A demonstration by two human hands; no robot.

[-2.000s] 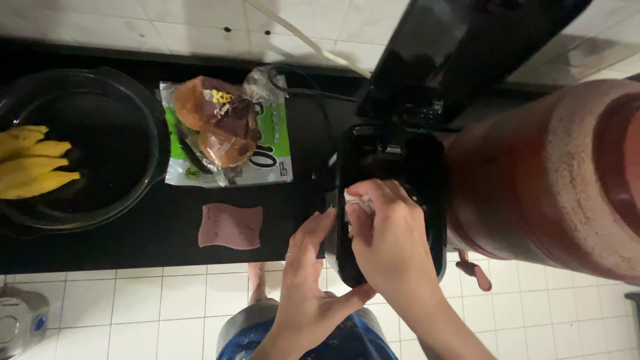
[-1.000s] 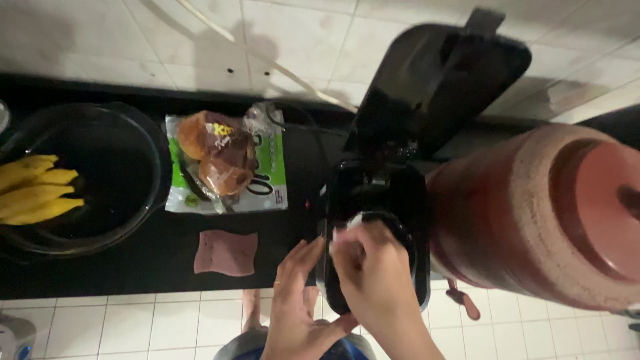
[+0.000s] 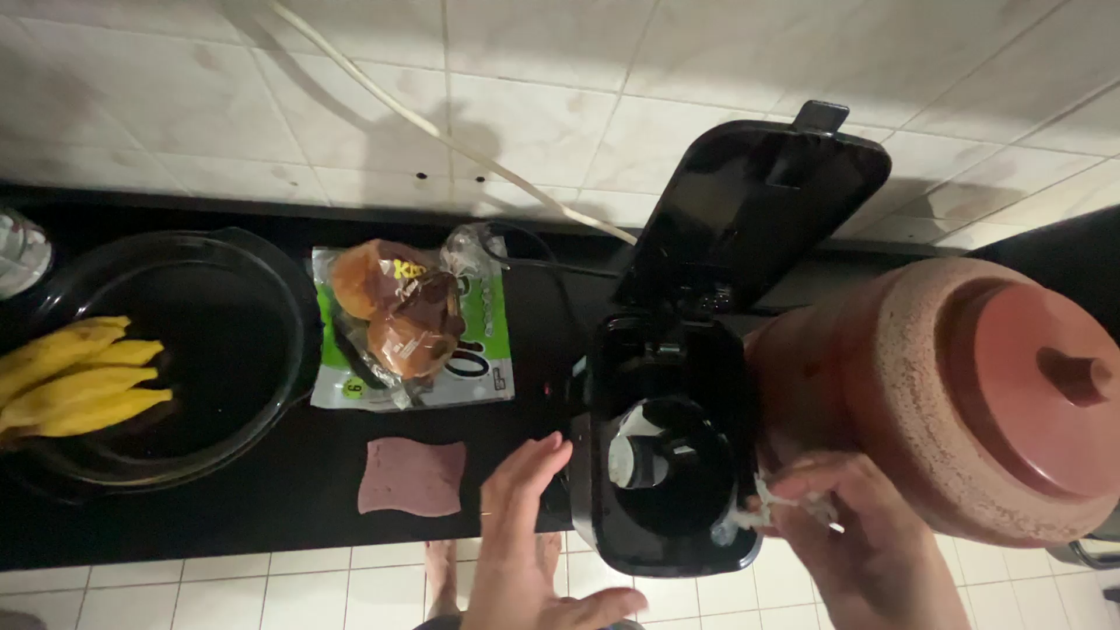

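Note:
A black coffee maker [image 3: 674, 455] stands on the dark counter with its lid [image 3: 757, 206] raised against the tiled wall. Its round inner chamber is exposed. My right hand [image 3: 862, 525] pinches a crumpled, whitish piece, perhaps paper or thin plastic, just over the machine's right rim. My left hand [image 3: 534, 542] is beside the machine's lower left side, fingers apart and holding nothing. Left of that hand lies a thin pinkish cloth or sponge [image 3: 412, 478] on the counter.
A clay water filter [image 3: 884, 394] with a reddish lid stands close on the right. At left are a bread bag [image 3: 411, 324], a glass dish [image 3: 293, 394] with several bananas [image 3: 87, 376], and a jar [image 3: 19, 254]. A pale cable [image 3: 420, 122] crosses the wall.
My right hand has come up out of the machine and moved right, the whitish piece in its fingers. My left hand has moved away from the machine's rim. The view has shifted closer.

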